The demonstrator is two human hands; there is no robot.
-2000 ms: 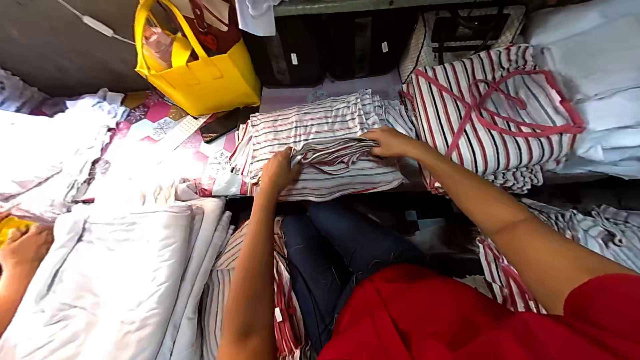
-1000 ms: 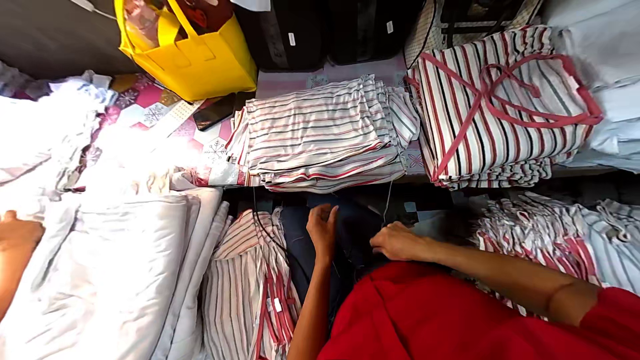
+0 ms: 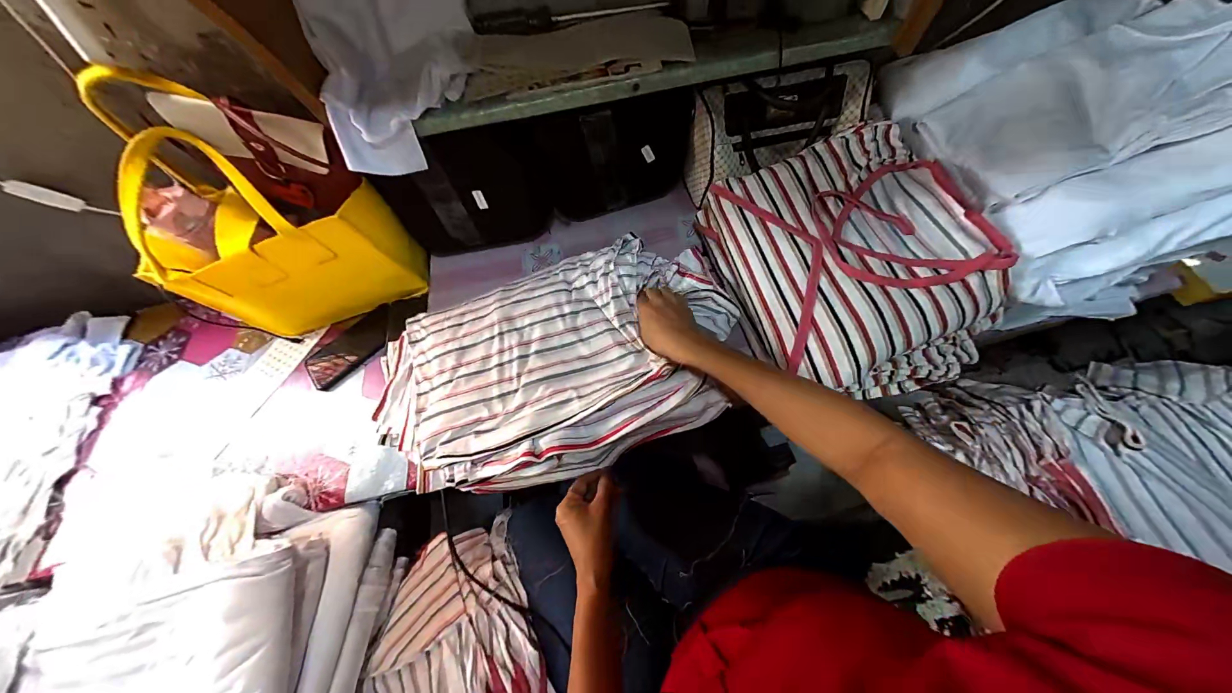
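A pile of folded striped cloth pieces (image 3: 529,356), white with red and grey lines, lies at the middle of the table. My right hand (image 3: 669,325) reaches across its right part, fingers curled into the top cloth. Over my lap, just below the pile's front edge, is my left hand (image 3: 585,520); its fingertips are pinched together, and whether a thread is between them is too small to tell. Right of the pile sits a thicker stack of striped garments (image 3: 847,279) with a pink tie (image 3: 818,289) on top.
A yellow bag (image 3: 289,250) and a phone (image 3: 348,351) are at the back left. White folded cloth (image 3: 164,616) lies at front left, pale cloth stacks (image 3: 1078,154) at right. A shelf (image 3: 664,77) overhangs black cases (image 3: 481,183). A dark cable (image 3: 462,563) hangs by my lap.
My right hand has gone from over my lap onto the striped pile. My left hand stays low in front of it. Another person's hand, at the left edge earlier, is out of view. The view has shifted.
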